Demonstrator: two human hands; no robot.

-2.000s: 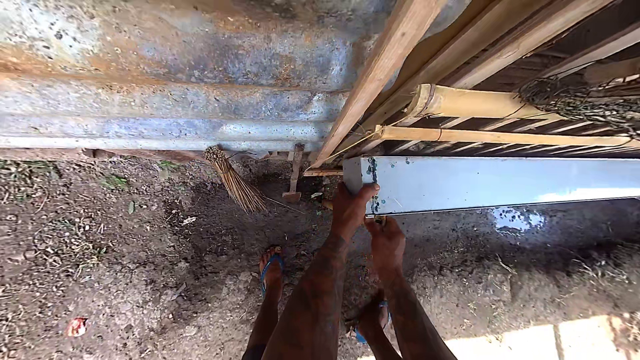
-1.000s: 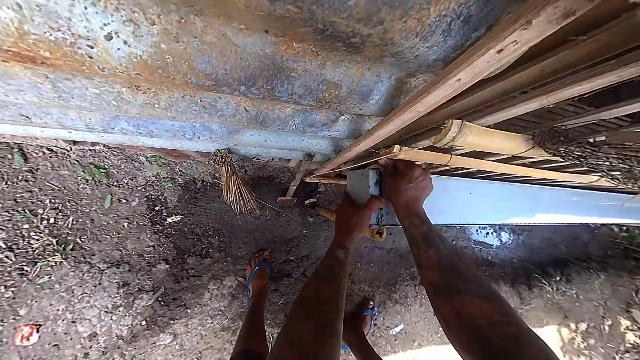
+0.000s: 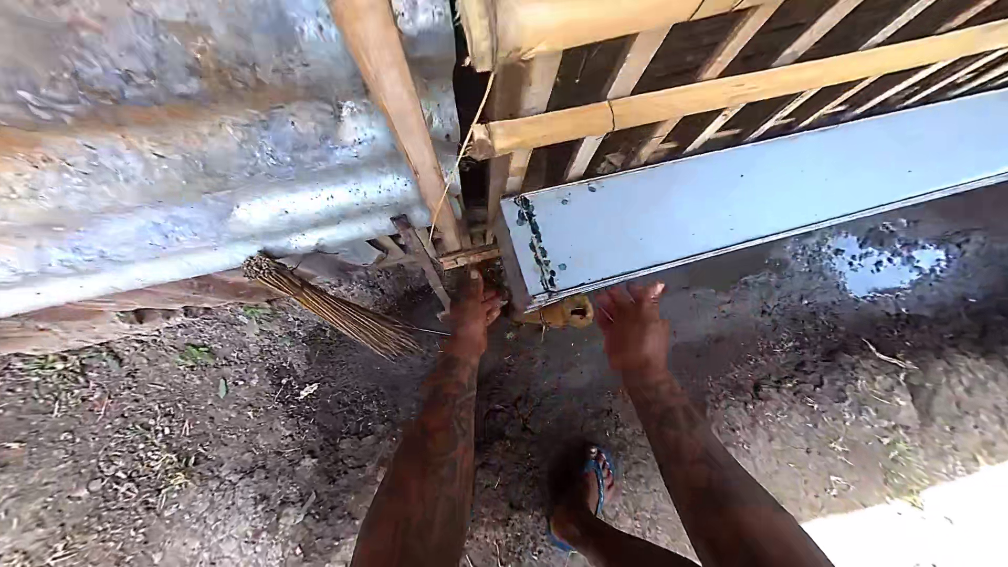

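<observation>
A long pale metal trough or panel [image 3: 709, 197] lies along a slatted bamboo and wood frame, its near end marked by a dark, rough line. Just left of that end is my left hand [image 3: 472, 311], fingers pointing up near a short wooden piece [image 3: 468, 257]; whether it grips anything is unclear. My right hand [image 3: 634, 327] is at the panel's lower edge, fingers apart, with no grasp visible. Between the hands, under the panel's end, a yellowish bamboo piece [image 3: 568, 312] sticks out.
A stick broom [image 3: 339, 307] leans by the corrugated metal sheet [image 3: 197, 173] at left. A slanting wooden post [image 3: 402, 110] and bamboo rails [image 3: 740, 90] stand above. Muddy ground holds a puddle [image 3: 886, 264]; a sandalled foot [image 3: 594, 488] is below.
Both hands have come off the panel's end. My left hand is now left of it and my right hand below its lower edge. The view has shifted nearer the panel's end.
</observation>
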